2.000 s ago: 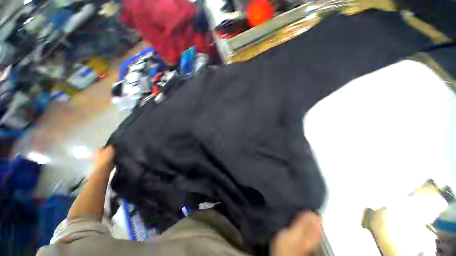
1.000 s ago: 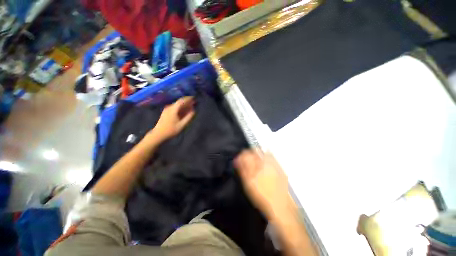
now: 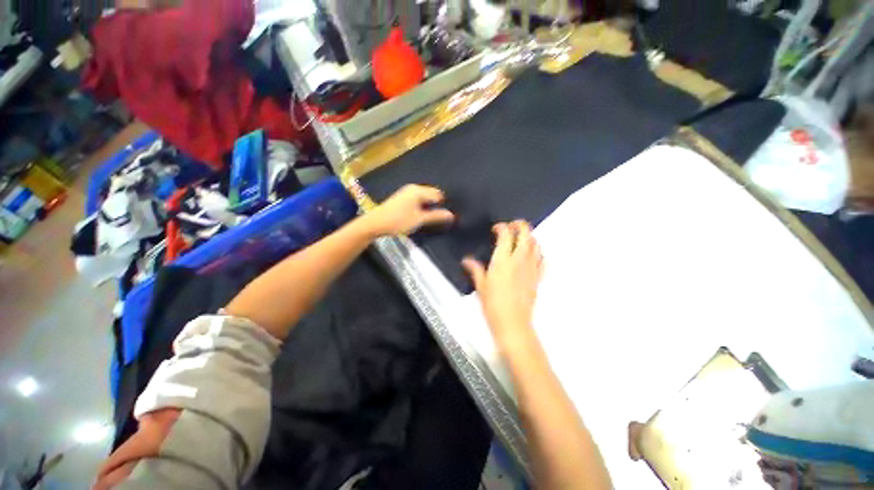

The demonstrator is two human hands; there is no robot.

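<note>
A flat black cut panel [image 3: 546,144] lies on the white table [image 3: 661,258], spreading from its left edge toward the back. My left hand [image 3: 412,211] is at the panel's left end with its fingers curled; whether it grips the cloth I cannot tell. My right hand [image 3: 510,268] rests at the panel's near edge, fingers apart, not closed on anything. More black cloth [image 3: 335,354] hangs over my lap, left of the table edge, below my left forearm.
A blue basket [image 3: 278,222] of mixed scraps stands at left. The sewing machine head [image 3: 824,426] and beige bed [image 3: 695,412] are at lower right. A person in red [image 3: 172,77] is at upper left. A white plastic bag [image 3: 800,158] lies at right.
Both hands have moved from the dark cloth over the lap up to the panel on the table. The lap cloth was earlier held spread out, then lowered. The view has shifted.
</note>
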